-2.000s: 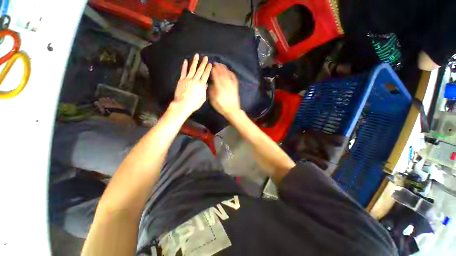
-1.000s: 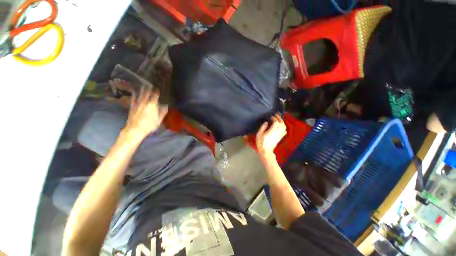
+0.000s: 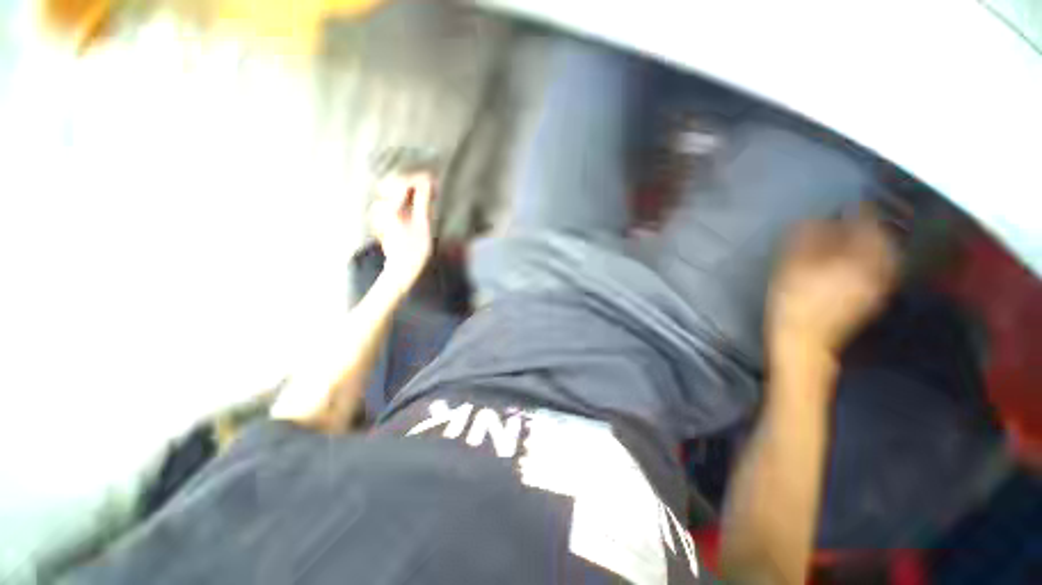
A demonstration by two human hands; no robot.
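The view is strongly blurred. My left hand (image 3: 402, 217) is at centre left, with its fingers curled beside the white tabletop edge; whether it holds anything cannot be told. My right hand (image 3: 832, 274) is at the right, near my leg, with its fingers blurred together. Dark material (image 3: 931, 331) lies just beside and below my right hand; I cannot tell whether it is the black piece or whether the hand touches it.
A white, overexposed surface (image 3: 171, 240) fills the left. A white curved table edge (image 3: 800, 57) crosses the top right. Blurred orange and yellow shapes (image 3: 91, 17) show at the top left. Something red (image 3: 1011, 343) is at the right edge. My grey-trousered legs (image 3: 571, 149) are in the middle.
The view has swung round, so the blue basket and red stool are out of the picture. My hands are now far apart, and the spread black piece can no longer be made out.
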